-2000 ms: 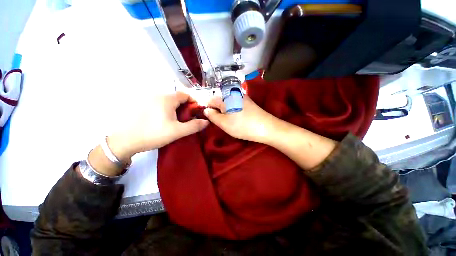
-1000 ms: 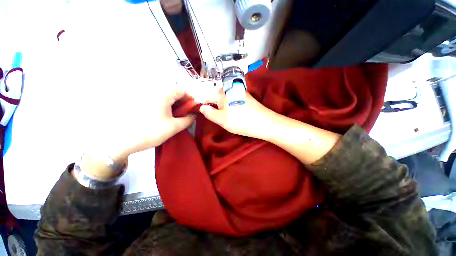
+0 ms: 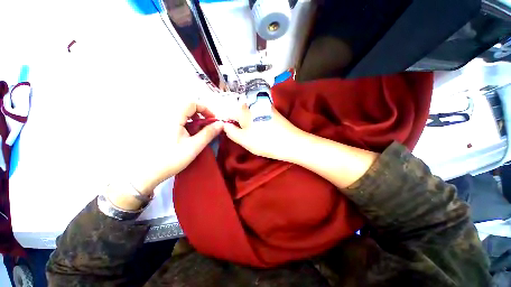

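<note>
A large dark-red garment piece [image 3: 280, 207] lies bunched on the table's lap side and behind my right forearm. My left hand [image 3: 182, 143] pinches a narrow red seam edge [image 3: 206, 120] between thumb and fingers, left of the presser foot. My right hand [image 3: 263, 130] holds the same edge, its fingertips close to my left thumb. The sewing machine's presser foot area, with a grey-blue block [image 3: 261, 107], stands over my right hand and hides part of it. Glare hides the needle point.
The whitish tension dial [image 3: 272, 19] is above the foot. A dark slab and black strap [image 3: 414, 39] cover the machine head. Black thread snips [image 3: 448, 119] lie right. A red-and-white bundle [image 3: 17, 112] is at the far left. A ruler strip [image 3: 162, 232] runs along the front edge.
My left hand has closed its thumb and fingers more tightly on the red edge, nearer my right fingertips. The camera view has shifted slightly. The red garment piece lies much as before.
</note>
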